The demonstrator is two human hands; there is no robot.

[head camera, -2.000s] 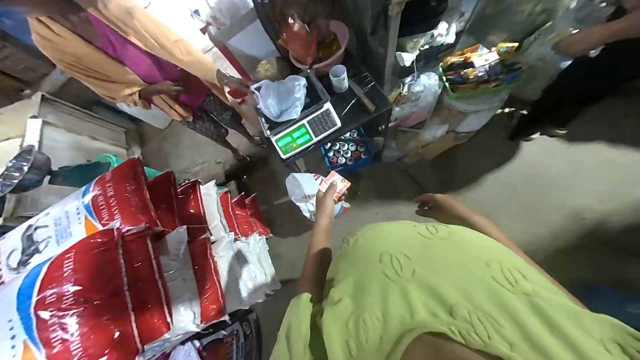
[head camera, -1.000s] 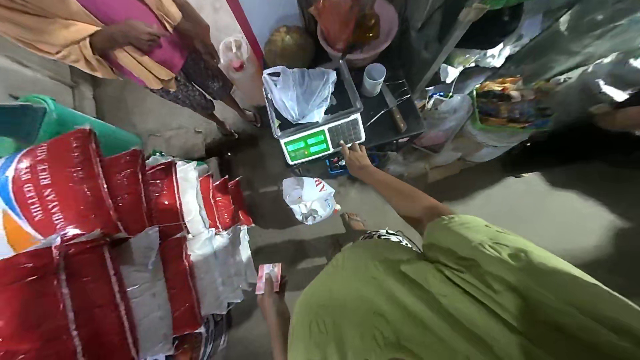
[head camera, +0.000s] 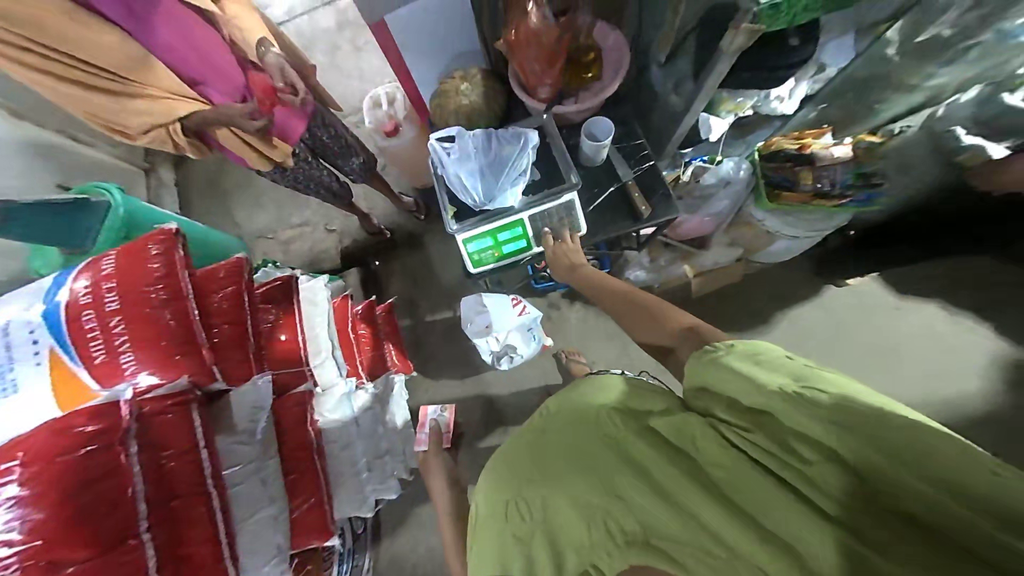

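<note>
My left hand (head camera: 434, 450) grips a folded pinkish-red paper, apparently a banknote (head camera: 435, 426), low beside the stacked rice sacks. The fingers of my right hand (head camera: 564, 254) rest on the keypad of a white digital scale (head camera: 498, 245) with a lit green display. A translucent plastic bag (head camera: 490, 166) lies on the scale's dark tray. Below the scale, a white plastic bag with red print (head camera: 504, 330) stands near my foot; its contents are unclear. A white cup (head camera: 596, 141) and a knife with a wooden handle (head camera: 632, 186) are on the black table right of the scale.
Red and white rice sacks (head camera: 136, 312) are piled at left, before a green bin (head camera: 172, 228). A person (head camera: 264, 120) stands beyond them, holding something red. A pink basin (head camera: 612, 64), a round gourd-like fruit (head camera: 468, 98) and a basket of packets (head camera: 820, 168) surround the table.
My right hand, off the scale two seconds ago, has come to its keypad. My left hand, earlier in front of the white bag with the paper, is now lower, beside the sacks. The view has shifted.
</note>
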